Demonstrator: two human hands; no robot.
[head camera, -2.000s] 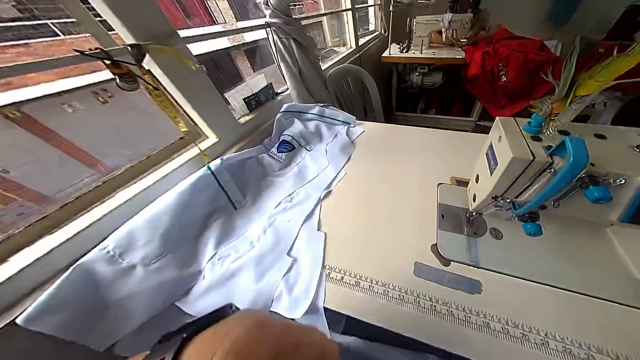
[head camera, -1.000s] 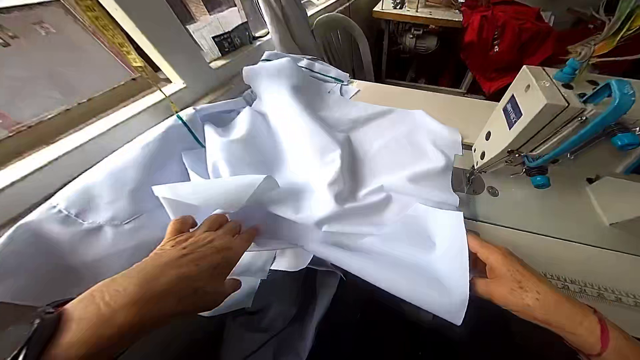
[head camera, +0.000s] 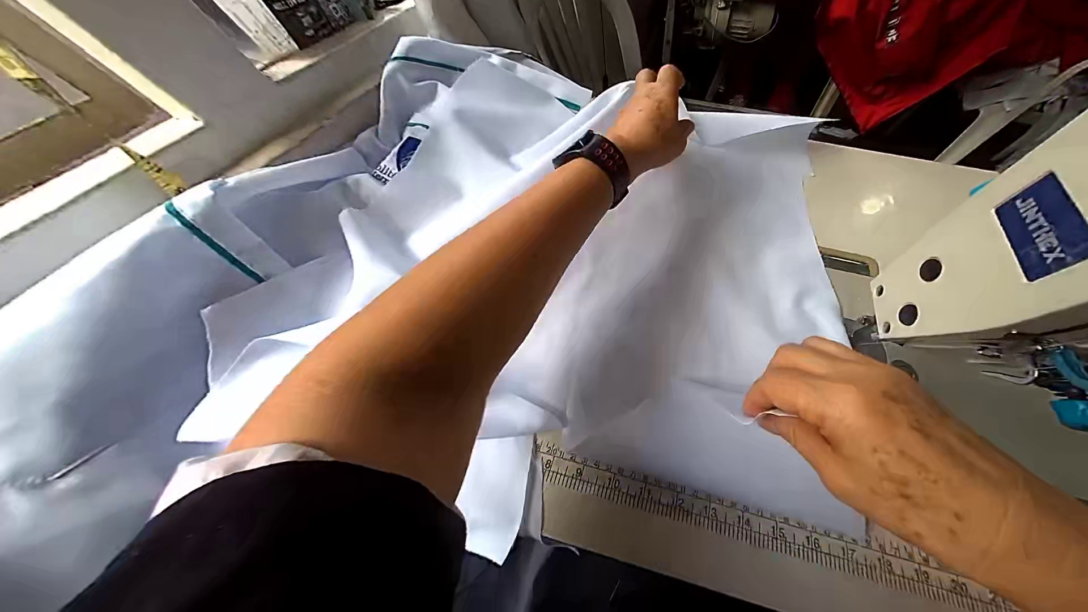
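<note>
White fabric pieces (head camera: 680, 255) lie spread over the sewing table, partly over a white garment (head camera: 289, 204) with green trim and a dark blue emblem. My left hand (head camera: 654, 123), with a dark watch on the wrist, reaches across and grips the far edge of the top piece, which is bunched under the fingers. Near the sewing machine head (head camera: 986, 238), my right hand (head camera: 837, 408) pinches the cloth between thumb and fingers. The cloth covers part of the table by the needle area. Dark cloth shows below the table's front edge.
A printed ruler strip (head camera: 731, 514) runs along the table's front. A yellow measuring tape (head camera: 153, 170) hangs by the window frame at left. Behind the table stand a plastic chair (head camera: 625, 38) and another machine's motor (head camera: 739, 19), with red fabric (head camera: 909, 51) at the back right.
My left hand has moved from the near left of the cloth to its far edge. My right hand now pinches the cloth, which has shifted and uncovered part of the ruler strip. The emblem shows again.
</note>
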